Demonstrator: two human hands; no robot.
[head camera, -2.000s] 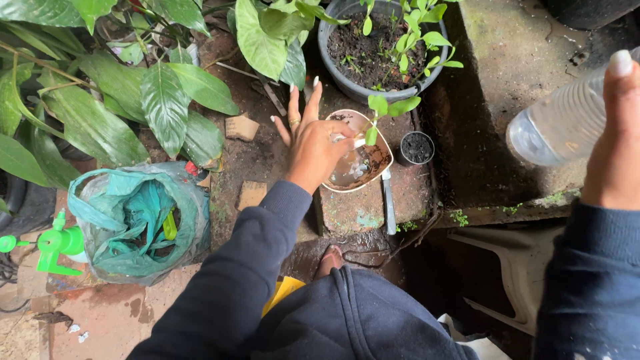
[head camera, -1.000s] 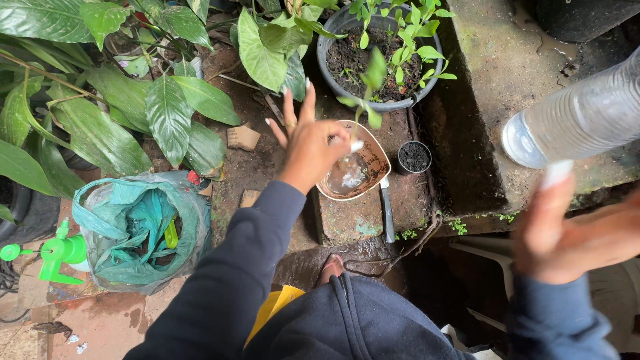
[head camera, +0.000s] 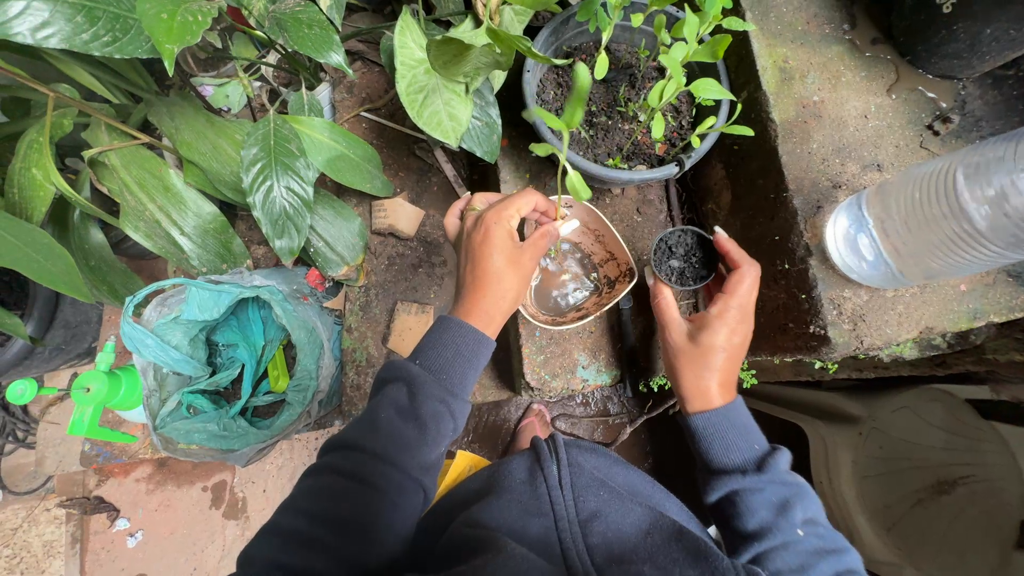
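My left hand (head camera: 506, 252) pinches the stem of a small green seedling (head camera: 565, 144) between thumb and fingertips, upright over a heart-shaped bowl (head camera: 614, 300). The bowl has a pale rim, brown smears inside and some water at its bottom. Just right of it, my right hand (head camera: 712, 320) has thumb and fingers around a small black pot (head camera: 684, 258) filled with dark soil. A dark-looking handle or blade (head camera: 628, 332) lies between the bowl and my right hand, partly hidden. Beyond the bowl stands a round grey pot (head camera: 612, 172) of soil with several seedlings.
A clear ribbed plastic bottle (head camera: 928, 216) stands on the concrete ledge (head camera: 848, 304) at right. At left are a teal plastic bag (head camera: 240, 364), a green sprayer head (head camera: 104, 392) and broad-leaved plants (head camera: 192, 176). A pale plastic chair (head camera: 904, 464) is at lower right.
My right hand has let go of the bottle, moved left and taken hold of the small black pot. My left hand keeps the seedling above the bowl.
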